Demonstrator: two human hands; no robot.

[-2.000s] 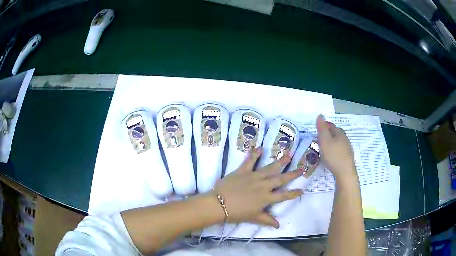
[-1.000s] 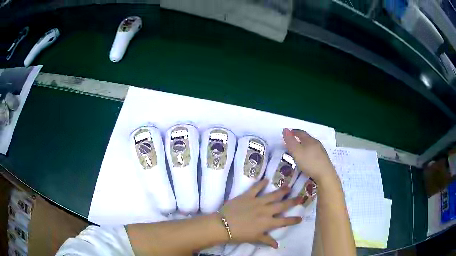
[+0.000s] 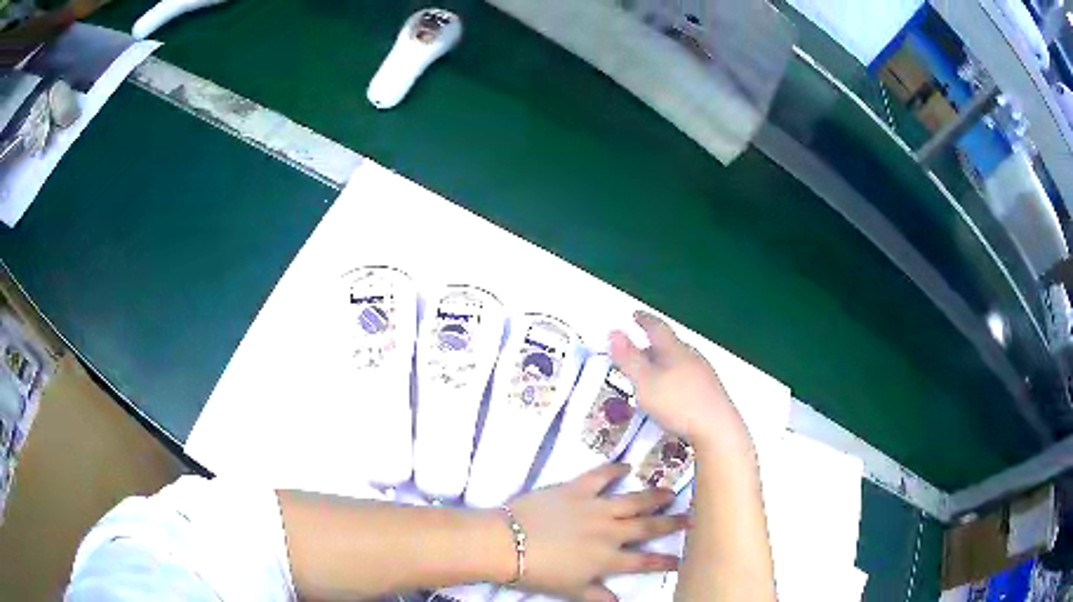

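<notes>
Several white handheld devices lie side by side on a white sheet, wide heads away from me, with dark round buttons and small display windows on their panels. My left hand lies palm down with fingers spread across the handles of the right-hand devices, hiding parts of them. My right hand is at the head of the fourth device from the left, its thumb and fingers apart near the upper edge. Its forearm covers the right end of the row. I cannot see whether its fingertips touch the device.
A loose device lies on the green belt beyond the sheet, and part of another shows at upper left. A printed sheet is at the left edge. Washed-out papers lie at right. Brown cardboard is at lower left.
My right hand has moved left along the heads, from the sixth device to the fourth. My left hand stays spread over the handles. The view has turned and shifted, tilting the bench.
</notes>
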